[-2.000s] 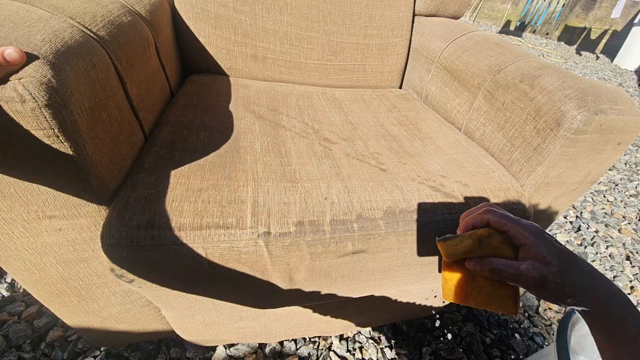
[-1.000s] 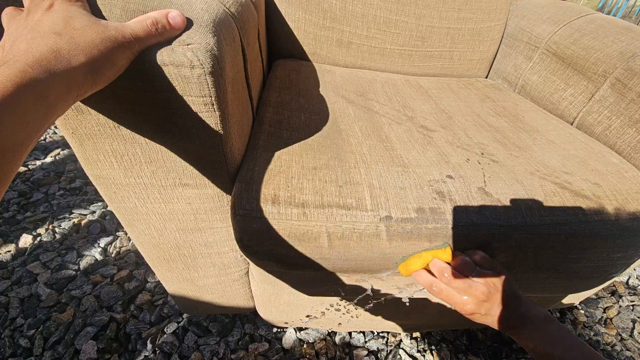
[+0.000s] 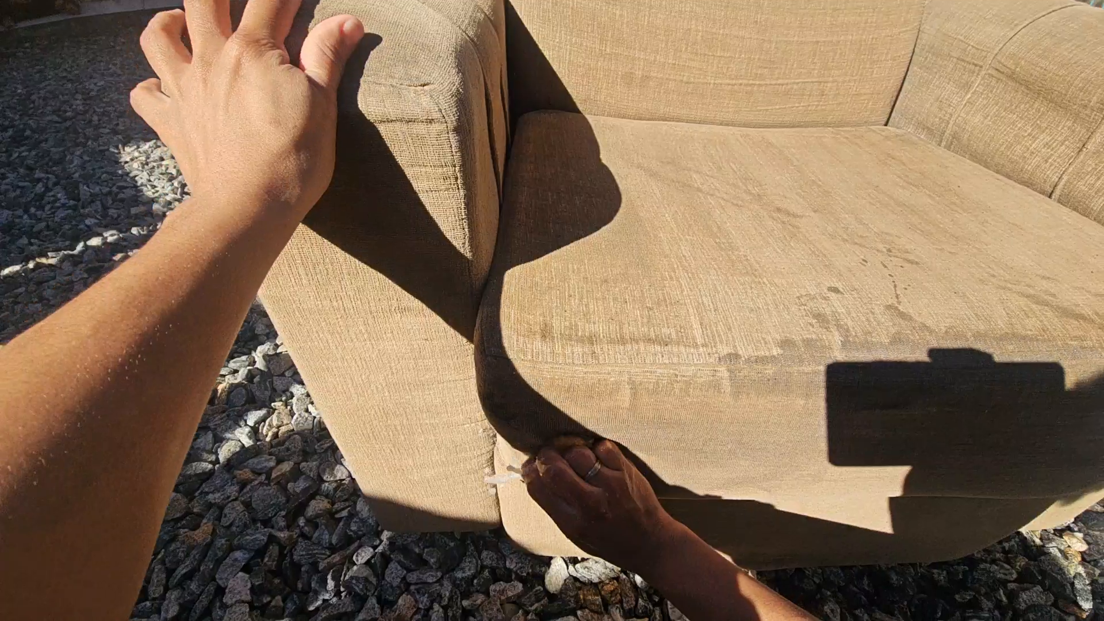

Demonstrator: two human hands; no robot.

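Observation:
My left hand point(image 3: 250, 112) lies with fingers spread on top of the left armrest point(image 3: 405, 112) of a beige fabric armchair, holding nothing. Low at the front, my right hand point(image 3: 595, 500), with a ring on one finger, presses against the lower left front of the seat cushion point(image 3: 733, 259). Its fingers are curled around the sponge, which is almost wholly hidden in shadow. Darker damp patches and drops mark the cushion's front edge and top.
Grey gravel point(image 3: 267, 535) surrounds the armchair. The backrest point(image 3: 733, 60) rises behind the cushion, and the right armrest point(image 3: 1018, 95) stands at the far right. Dark shadows fall across the cushion and left armrest.
My right hand has moved left along the cushion's front, from its right part to the lower left corner. My left hand, barely in view at first, now rests on the armrest.

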